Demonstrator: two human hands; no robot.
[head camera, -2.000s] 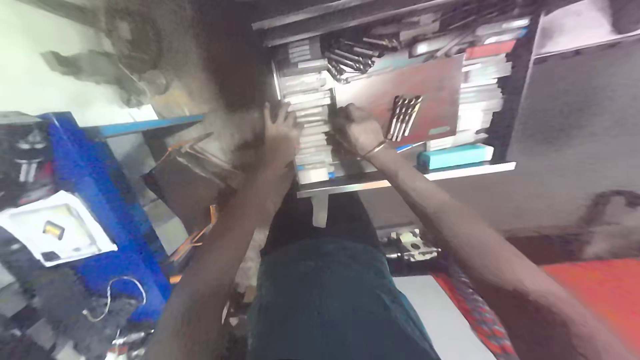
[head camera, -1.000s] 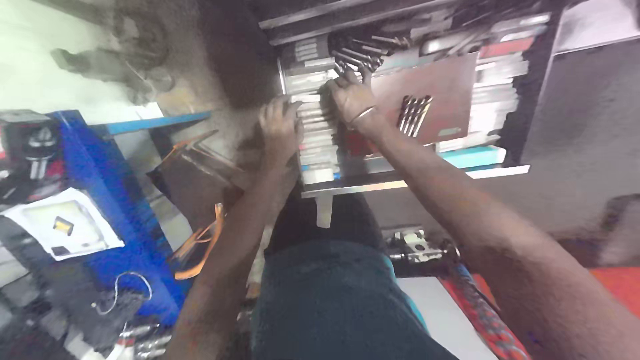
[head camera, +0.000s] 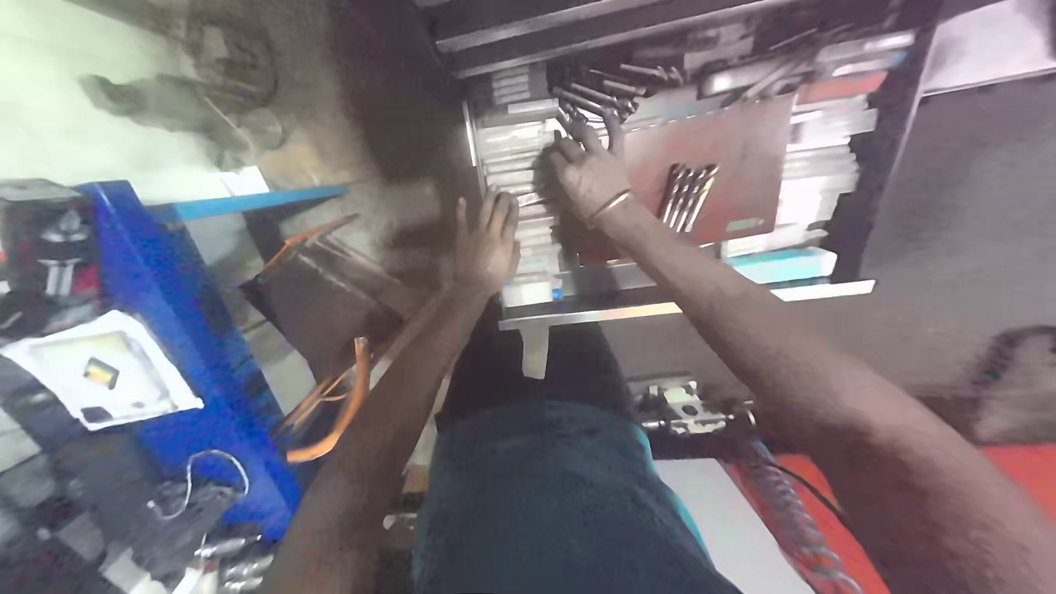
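Observation:
An open drawer (head camera: 627, 313) holds stacked narrow pale boxes (head camera: 516, 161) along its left side. My left hand (head camera: 488, 243) rests at the drawer's left edge against these boxes, fingers apart. My right hand (head camera: 590, 169) reaches in beside the stack, its fingertips at a pile of metal drill bits or similar shank tools (head camera: 598, 97) at the back; whether it grips one cannot be told. Several metal drill bits (head camera: 687, 196) lie side by side on a reddish-brown flat board or case (head camera: 742, 157), right of my right hand.
More pale boxes (head camera: 817, 181) line the drawer's right side, with a turquoise box (head camera: 784, 264) at the front right. A blue metal frame (head camera: 198, 355) stands at the left, near an orange curved strip (head camera: 351, 412). A metal fixture (head camera: 685, 408) sits below the drawer.
My right hand has moved from the front part of the box stack toward the metal pieces at the drawer's back. My left hand stays by the drawer's left edge, a little lower along it.

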